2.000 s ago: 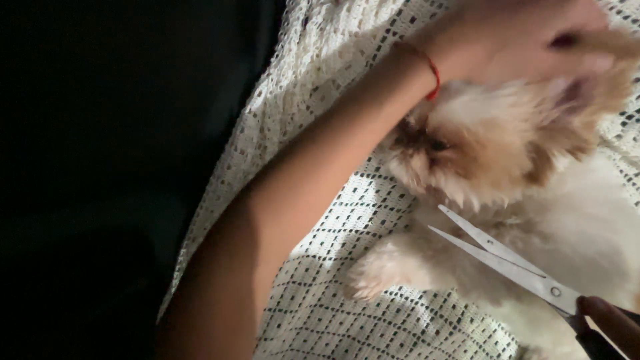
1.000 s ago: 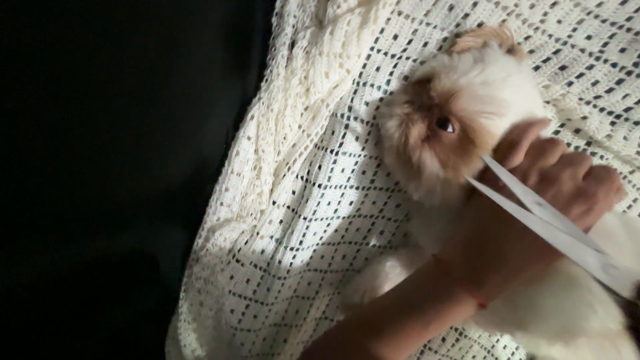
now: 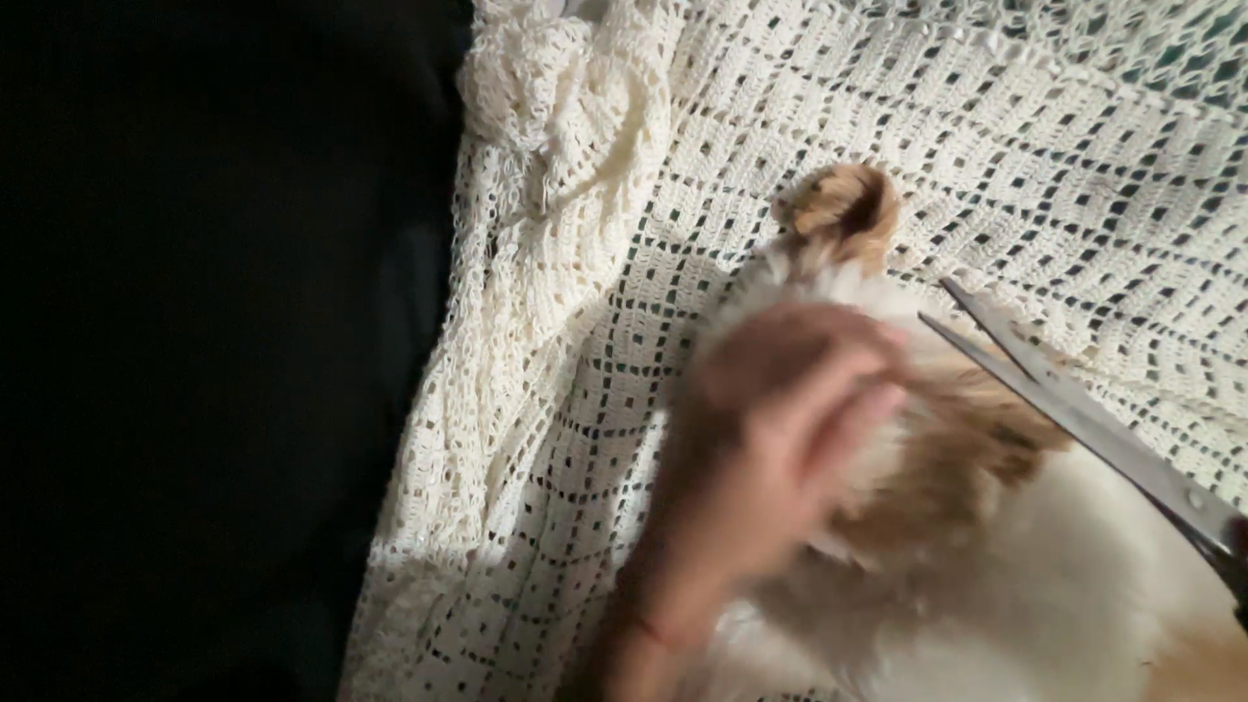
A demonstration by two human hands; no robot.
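Observation:
A small dog (image 3: pixel 936 468) with white and tan fur lies on a cream crocheted blanket (image 3: pixel 624 409). My left hand (image 3: pixel 799 390), blurred, is on the dog's head and covers its face; its fingers are bent, and whether they grip fur I cannot tell. Metal scissors (image 3: pixel 1092 409) with parted blades point up and left over the dog's head and neck, close to the tan ear fur. At the right edge a sliver of my right hand (image 3: pixel 1240 536) shows at the dark handle of the scissors. The dog's other ear (image 3: pixel 846 205) stands out at the top.
The blanket is bunched in folds (image 3: pixel 546 127) along its left side. Left of it lies a very dark area (image 3: pixel 195 341) where nothing can be made out. Green shows through the looser mesh at the top right.
My left hand has moved from the dog's neck up over its face, which was visible a second ago. The scissors stay parted. The view has shifted.

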